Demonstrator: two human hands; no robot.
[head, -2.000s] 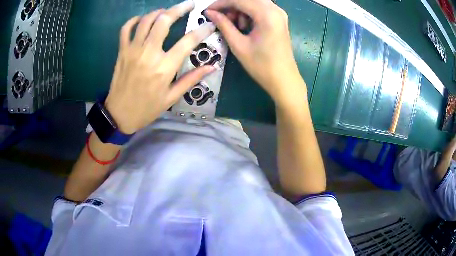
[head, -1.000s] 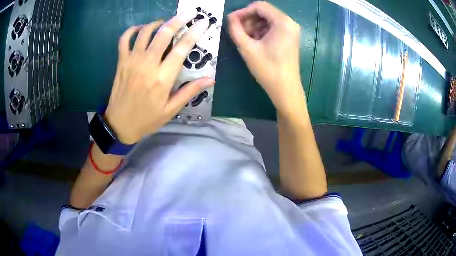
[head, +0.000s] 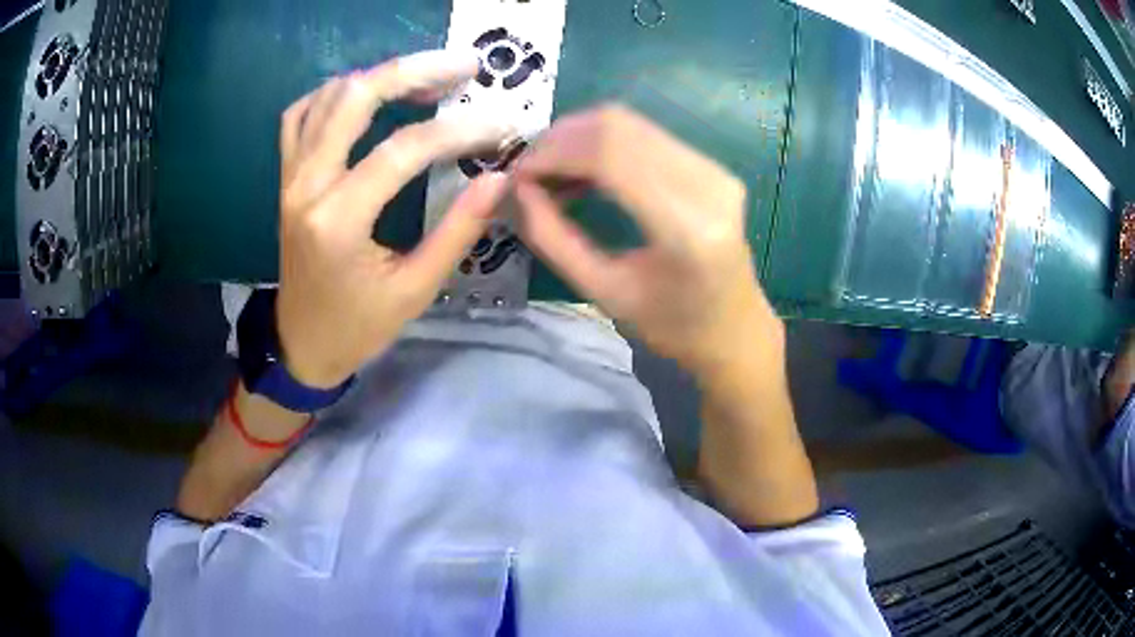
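A silver metal panel with round cut-outs (head: 504,62) lies lengthwise in front of me, its far end cut off by the top edge. My left hand (head: 373,205) is over its left side, fingers curved and spread, thumb tip near a middle cut-out. My right hand (head: 647,230) is over its right side, thumb and forefinger pinched close to my left thumb tip. Both hands are slightly blurred, and I cannot tell whether a small part is between the fingertips. The hands partly hide the lower cut-outs. A thin ring (head: 649,13) lies on the bench.
A stack of similar panels (head: 93,162) stands at the left on the green bench (head: 224,187). At the right, a clear ribbed plastic sheet (head: 921,187) bears a slim orange-brown rod (head: 998,237). A neighbour's sleeve (head: 1058,398) and a blue stool (head: 921,386) are at the lower right.
My right hand has moved down and left from beside the panel to meet my left fingertips over it. My left fingers have curled. The small ring at the top has come into view.
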